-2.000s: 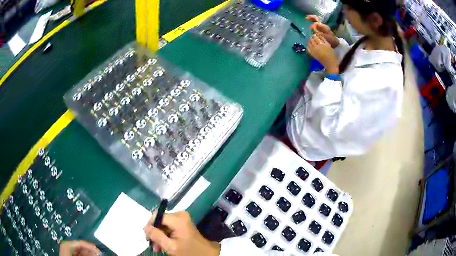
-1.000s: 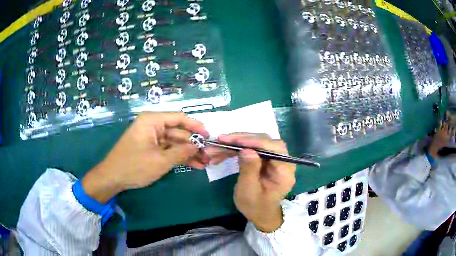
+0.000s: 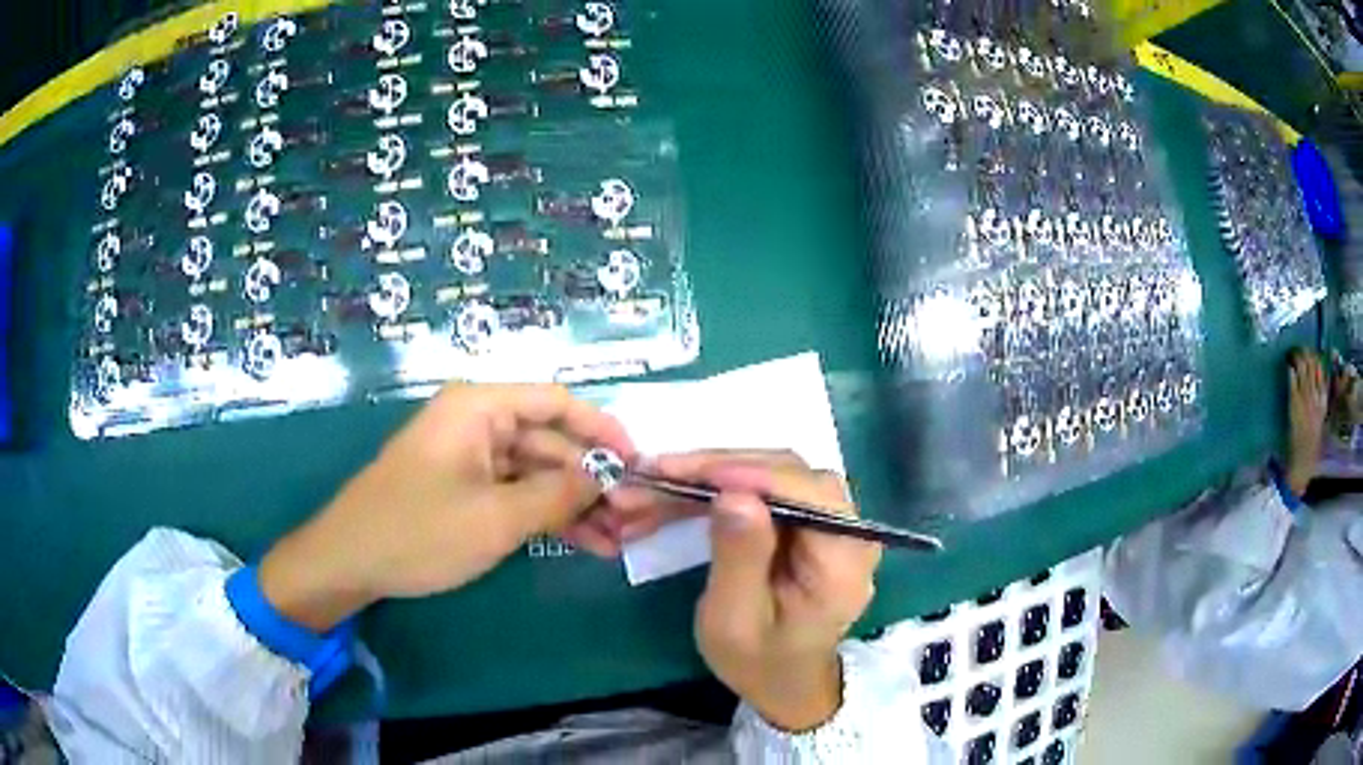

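My left hand point(image 3: 464, 486) holds a small silver round flex circuit assembly point(image 3: 603, 466) between its fingertips. My right hand point(image 3: 785, 575) grips slim black tweezers point(image 3: 837, 522), whose tip touches or nearly touches the round part. Whether a sticker is at the tip is too small to tell. A white card point(image 3: 748, 414) lies on the mat under and behind my hands. The sticker sheet point(image 3: 550, 547) shows as a few tiny pale squares below my left fingers, mostly hidden by them.
A clear blister tray point(image 3: 680, 307) with rows of the same assemblies lies behind my left hand. Shiny stacked blister trays point(image 3: 934, 426) are on the right. A white tray of black parts point(image 3: 1005, 658) is at the bench's near edge. Another person's hand point(image 3: 1309, 419) and sleeve are at far right.
My view has turned from the right side down to my hands, which are now together at the round part. Since the last earlier frame the hands have kept nearly the same pose.
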